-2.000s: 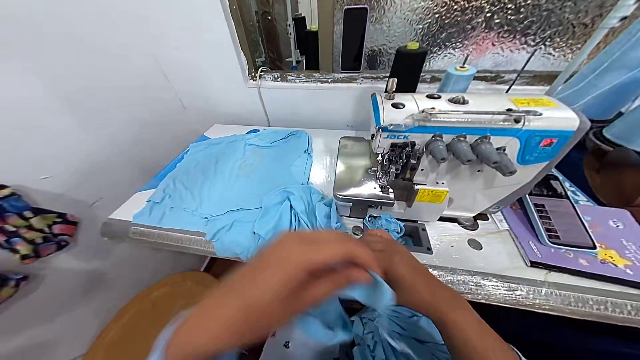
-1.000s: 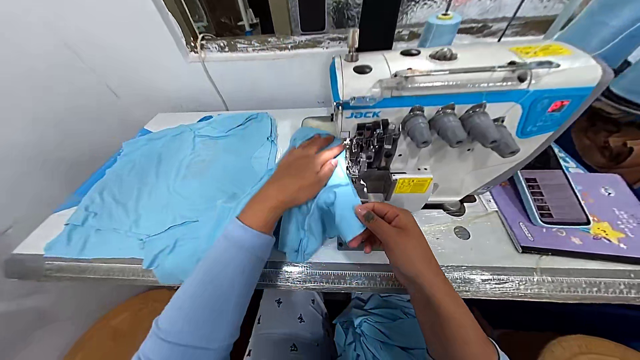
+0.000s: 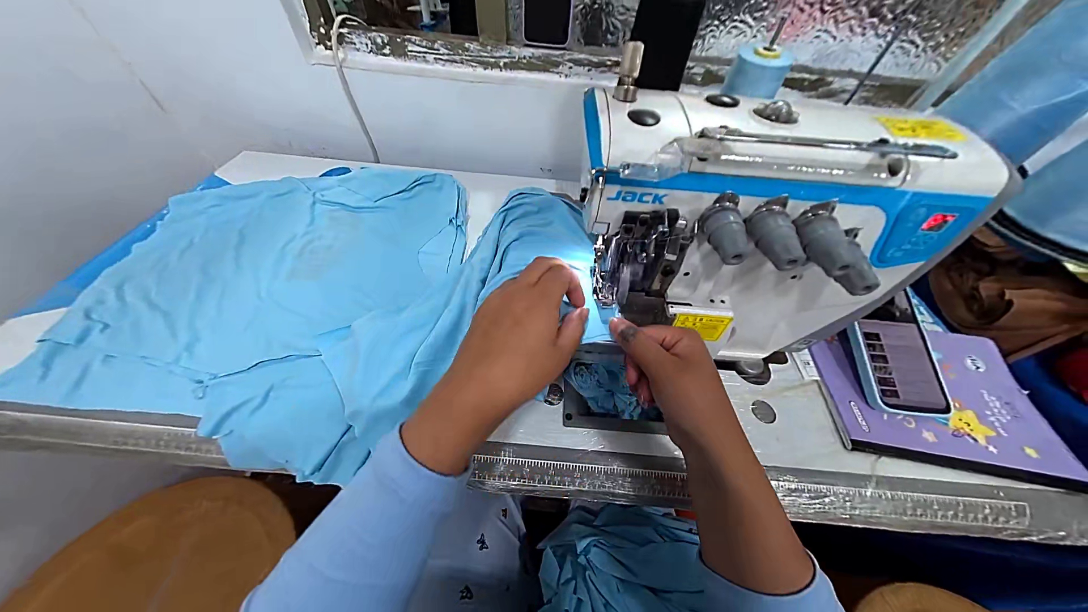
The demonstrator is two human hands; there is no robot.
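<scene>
A piece of light blue fabric (image 3: pixel 527 229) lies at the needle and presser foot of a white and blue Jack overlock sewing machine (image 3: pixel 799 170). My left hand (image 3: pixel 531 327) rests on this fabric just left of the presser foot, its thumb and forefinger at the cloth near the edge. My right hand (image 3: pixel 667 361) pinches the cloth's near edge between thumb and forefinger, in front of the needle. More light blue fabric (image 3: pixel 280 263) is spread over the table to the left. Crumpled blue trimmings (image 3: pixel 608 387) show in the opening under the machine's front.
A purple notebook (image 3: pixel 1003 382) with a phone (image 3: pixel 901 357) on it lies right of the machine. A ruler tape (image 3: pixel 586 478) runs along the table's front edge. Bunched blue fabric (image 3: pixel 608 557) hangs below, between the forearms. A thread cone (image 3: pixel 759 70) stands behind the machine.
Two seconds ago both hands were together at the table's front edge; now they hold fabric at the needle. Since one second ago my left hand has drawn back toward the cloth's near edge.
</scene>
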